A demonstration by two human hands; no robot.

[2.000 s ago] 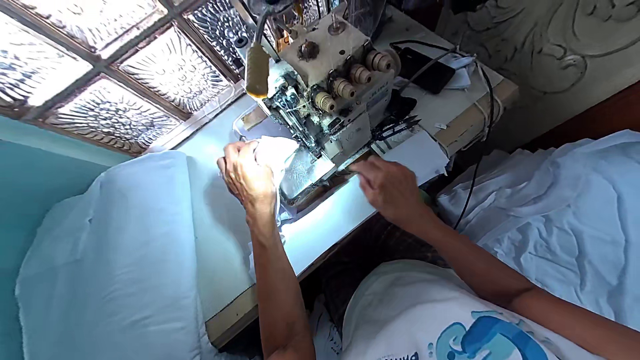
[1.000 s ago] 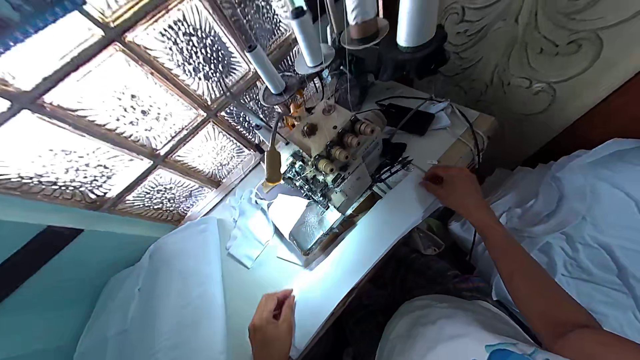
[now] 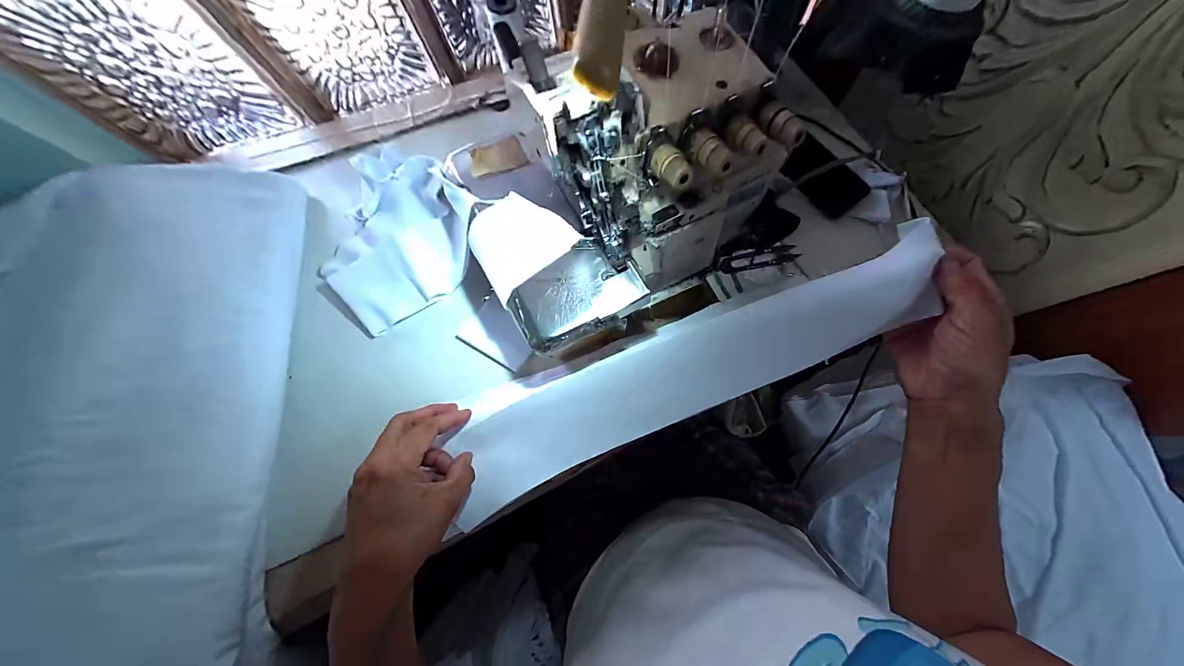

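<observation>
A long white fabric strip (image 3: 703,370) runs along the table's front edge, before an overlock sewing machine (image 3: 684,139). My right hand (image 3: 957,319) grips the strip's right end, slightly raised. At the strip's left end is my left hand (image 3: 412,481), thumb and fingers curled with a gap between them; whether it pinches the fabric I cannot tell. A white cloth piece (image 3: 523,245) lies on the machine's metal plate (image 3: 573,301), next to the needle area. Left of it rests a crumpled pale cloth (image 3: 407,245). Dark thread snips (image 3: 758,261) lie beside the machine's base.
A thick stack of white fabric (image 3: 148,388) fills the left side of the table (image 3: 338,435). More white cloth (image 3: 1073,499) hangs at the right. A black phone-like object (image 3: 828,176) and cables lie behind the machine. A patterned glass window (image 3: 342,55) stands behind the table.
My left hand has left the machine's plate for the strip's left end. My right hand now holds up the strip's right end, which lay flatter a second ago. The view has moved closer.
</observation>
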